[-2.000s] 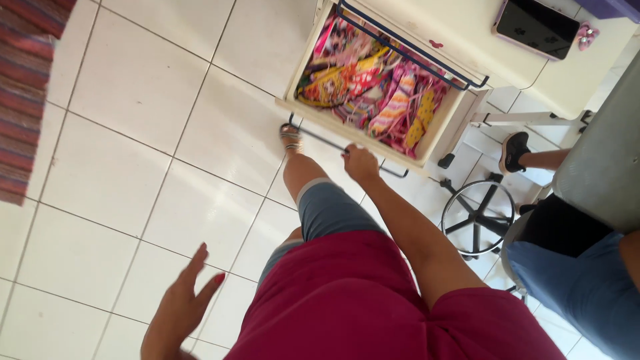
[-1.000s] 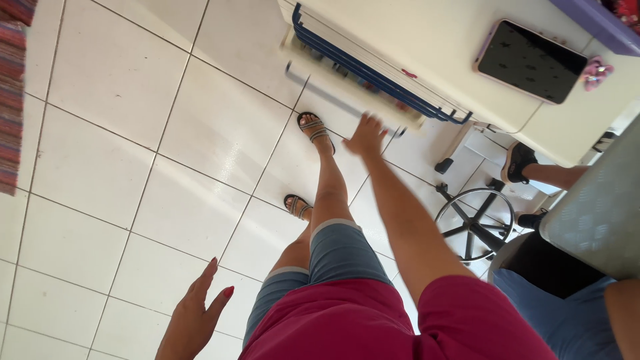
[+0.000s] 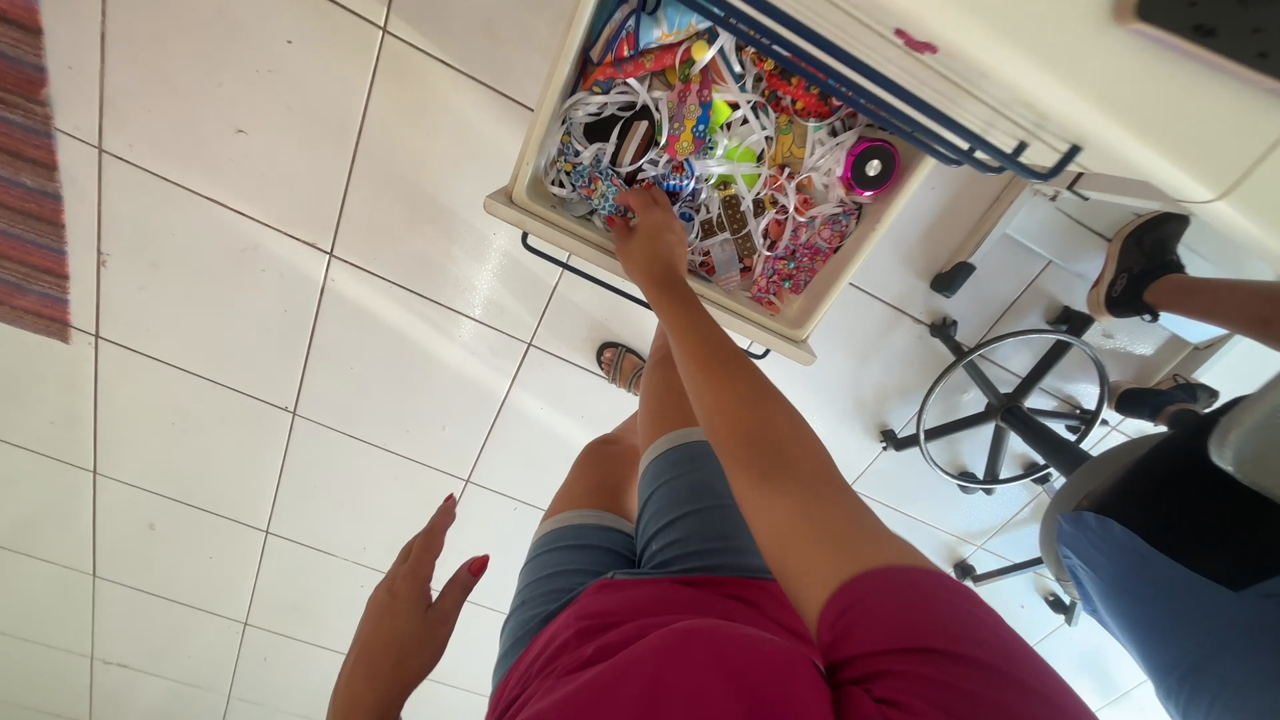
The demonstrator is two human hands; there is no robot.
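Note:
An open drawer juts out from a white cabinet, filled with patterned fabric pieces and tangled white ribbons. My right hand reaches over its front panel, the fingertips at a blue patterned fabric piece; whether they grip it is unclear. Near the drawer's right side lies a round pink-and-black object, and lime-green pieces show among the ribbons in the middle. My left hand hangs over the tiled floor, with thumb and fingers apart and nothing in it.
Blue handles of other drawers overhang the open one. A phone rests on the white top at upper right. A wheeled stool base and a seated person's black shoe are at right. A striped textile is at far left.
One second ago the drawers were closed and my right hand was by a handle. Now a drawer with ribbons is open and my right hand is in it. Two seconds ago a drawer of colourful fabrics was open.

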